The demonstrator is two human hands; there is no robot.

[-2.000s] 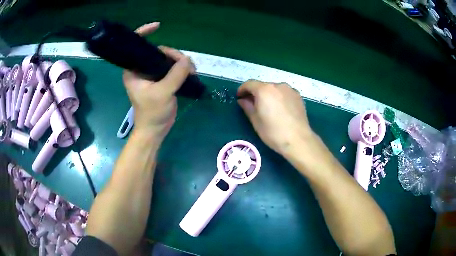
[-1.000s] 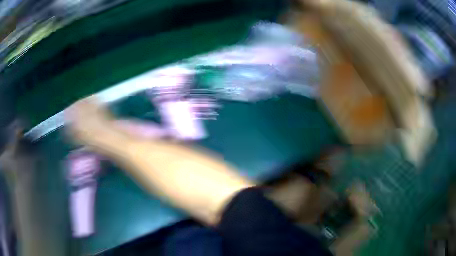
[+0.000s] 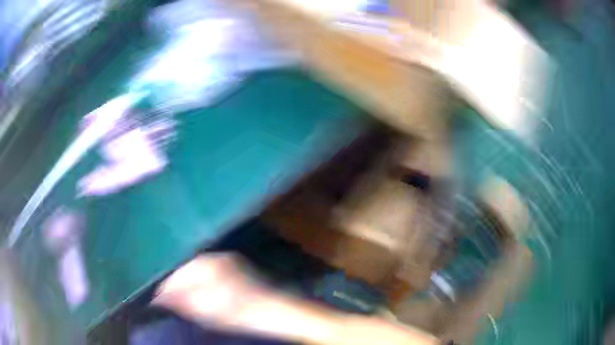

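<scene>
The view is heavily blurred. A pink handheld fan [image 3: 71, 263] lies on the green bench mat [image 3: 222, 148] at the lower left. My right hand [image 3: 202, 286] is at the mat's near edge, low in the view, its forearm running to the lower right. Its fingers are too smeared to tell whether it holds anything. A blurred strip at the left rim may be part of my left arm. My left hand does not show.
Another pink fan [image 3: 131, 158] lies at the upper left with blurred pink bits beside it. A shiny plastic bag [image 3: 202, 57] is at the mat's far end. Cardboard [image 3: 371, 64] stands beyond it. A brown, box-like shape [image 3: 371, 222] is below the bench edge at right.
The view has swung far to the right, so the fans now sit at the left. My right hand has drawn back from the mat's far edge to its near edge. The screwdriver is out of view.
</scene>
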